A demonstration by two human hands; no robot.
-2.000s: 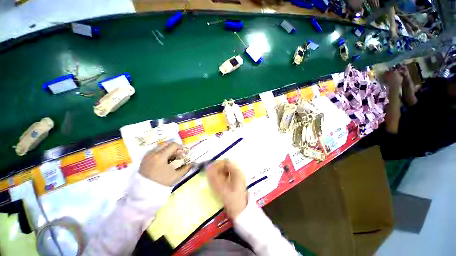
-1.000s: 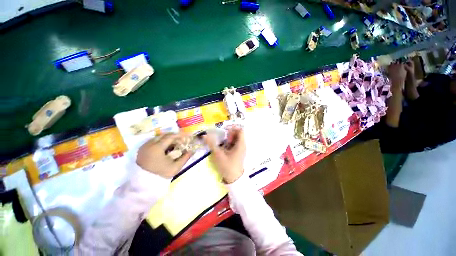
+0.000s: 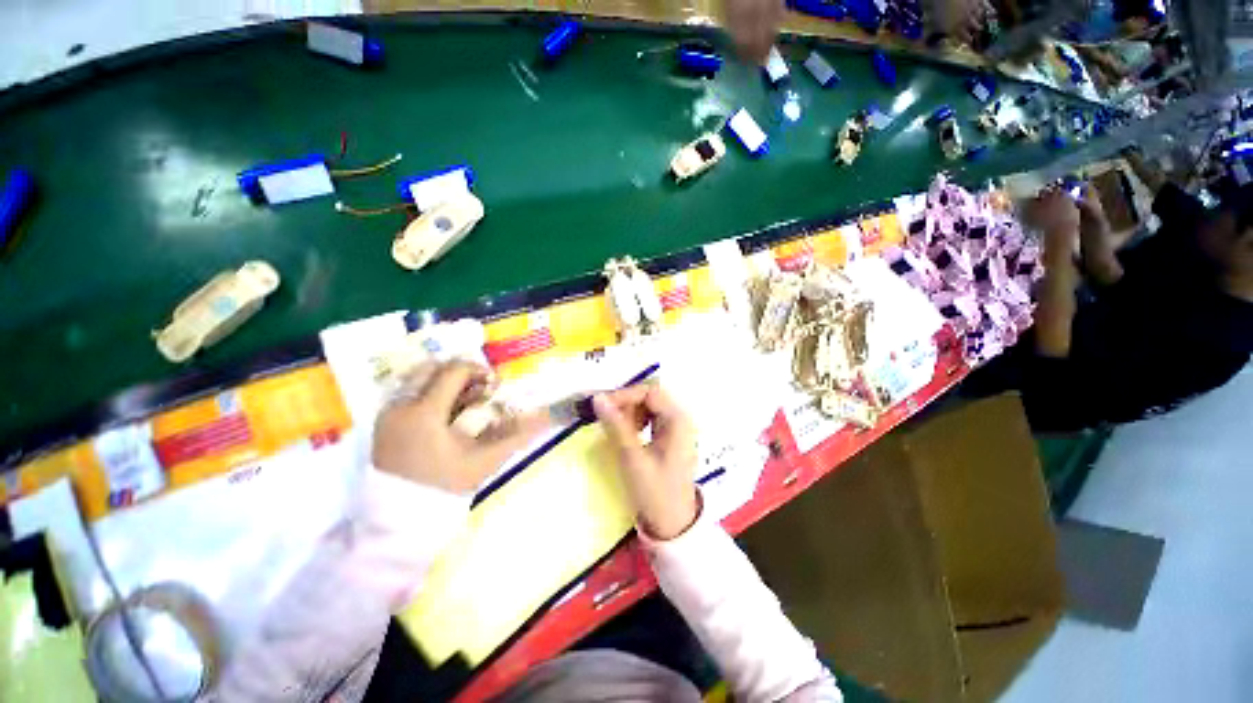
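My left hand (image 3: 437, 429) is closed around a beige module (image 3: 481, 415), whose end shows at the fingertips. My right hand (image 3: 651, 446) is just right of it, thumb and index finger together at a small dark piece (image 3: 591, 407). The piece is too small and blurred to name surely. A yellow release sheet (image 3: 543, 549) lies below both hands, with a black strip (image 3: 529, 464) along its upper edge. A beige module pile (image 3: 820, 337) lies right of my hands. An upright beige module (image 3: 632, 295) stands at the belt edge.
The green belt (image 3: 577, 206) carries blue cells (image 3: 291, 180) and beige modules (image 3: 220, 310). A pink heap (image 3: 970, 268) lies far right, beside a person in dark clothing (image 3: 1147, 302). An open carton (image 3: 907, 549) is below the ledge. A tape roll (image 3: 149, 646) lies lower left.
Blue cells and beige modules on the belt have shifted right in view. My right hand has lowered a little, its fingertips pinched. Another person's hand now shows over the belt's far side.
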